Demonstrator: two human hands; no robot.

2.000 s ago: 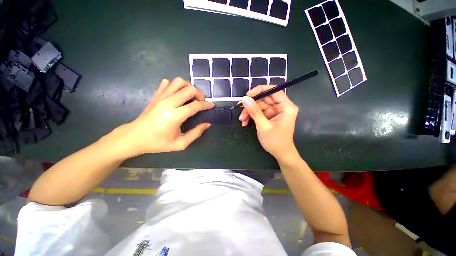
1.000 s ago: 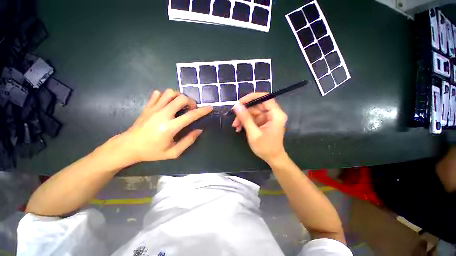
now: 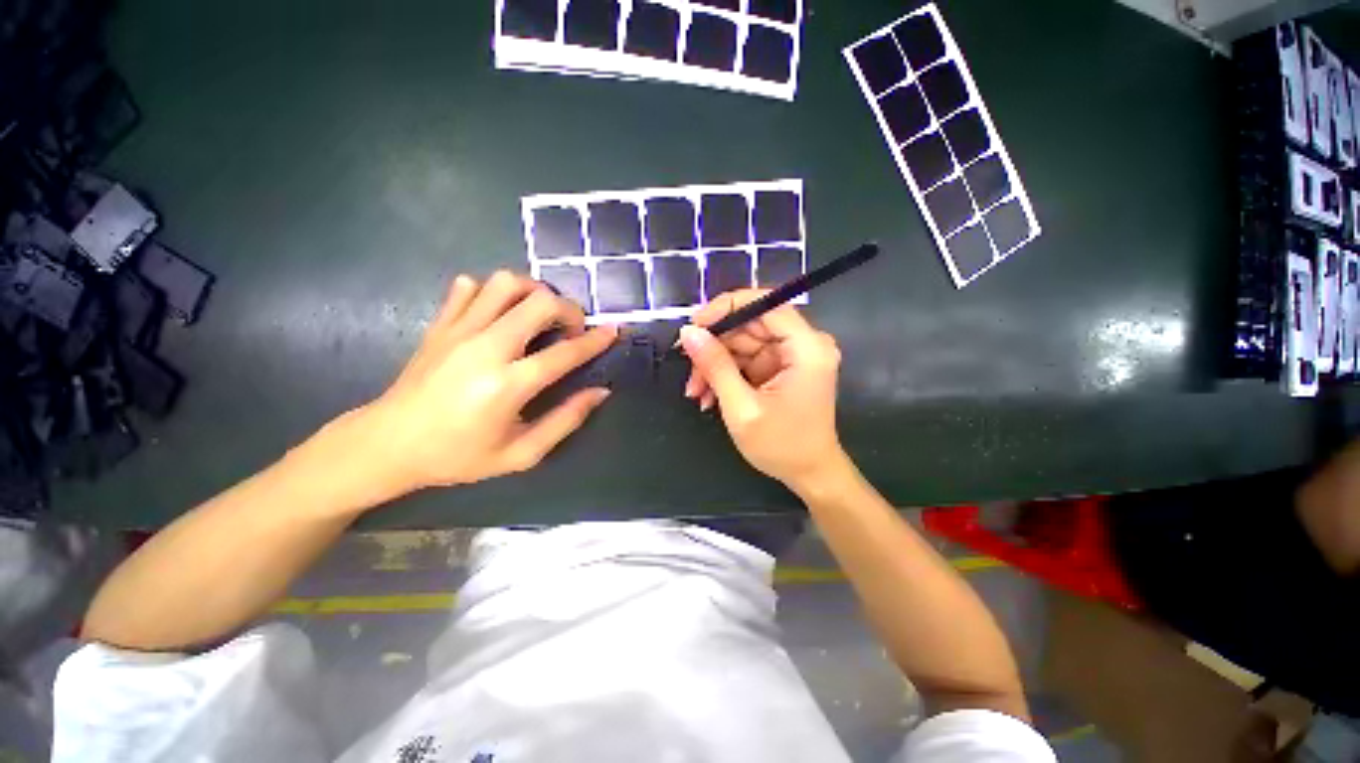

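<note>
My right hand (image 3: pixel 776 373) holds dark tweezers (image 3: pixel 798 286) like a pencil, tips pointing left and down at a small black plastic part (image 3: pixel 641 355). The part lies on the dark green bench and is hard to see against it. My left hand (image 3: pixel 485 388) lies on the bench with its fingertips at the part's left side; its forefinger seems to hold the part. A white sticker sheet (image 3: pixel 664 251) with two rows of black squares lies just beyond both hands. Whether a pad is at the tweezer tips cannot be seen.
A stack of sticker sheets (image 3: pixel 647 63) lies at the back. Another sheet (image 3: pixel 943 145) lies slanted at the right. A pile of black plastic parts (image 3: pixel 112 283) is at far left. A tray of white-and-black parts (image 3: pixel 1295 209) is at far right. Another person's arm (image 3: pixel 1332 522) shows at the right edge.
The view has shifted, so the sheets sit further left in the picture. My right hand and tweezers have moved slightly left and closer to my left hand.
</note>
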